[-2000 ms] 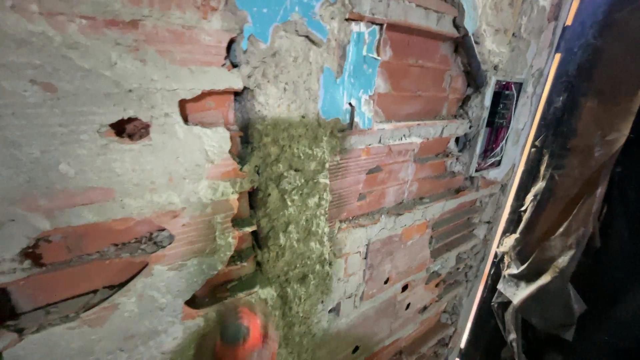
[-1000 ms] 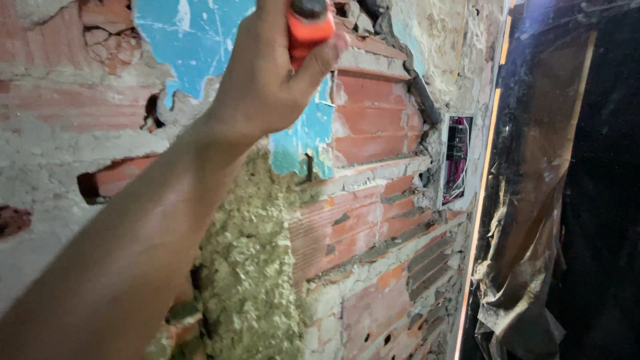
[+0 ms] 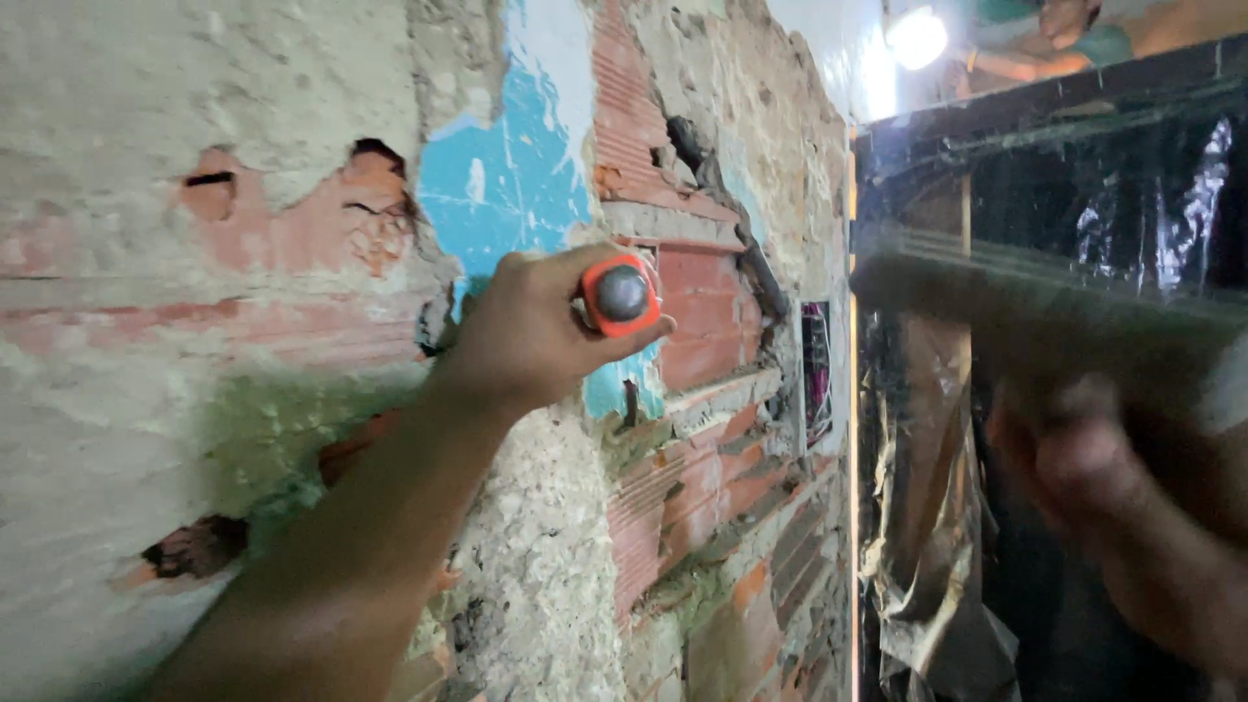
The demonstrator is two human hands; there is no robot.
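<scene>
My left hand (image 3: 536, 322) grips the orange handle of a tool (image 3: 621, 292), likely a chisel, whose round dark metal end faces me; its far end is hidden. The hand is beside blue painted plaster (image 3: 502, 185) on a brick wall. At the right, my right hand (image 3: 1087, 458) is blurred and closed around a hammer (image 3: 1033, 292), whose large dark head is smeared by motion. The hammer is apart from the orange tool. Rough bare mortar (image 3: 541, 556) runs below my left hand, next to broken hollow red bricks (image 3: 707, 312).
An electrical box (image 3: 816, 375) with wires sits in the wall. A dark conduit (image 3: 760, 273) runs above it. Black plastic sheeting (image 3: 1082, 214) covers the right side, with torn brown sheeting (image 3: 936, 604) hanging. A bright lamp (image 3: 916, 37) and another person (image 3: 1063, 39) are at the upper right.
The left hand, low and largely unseen two seconds ago, came up with the orange tool to the blue plaster. The right hand and hammer have come into view. The view has shifted.
</scene>
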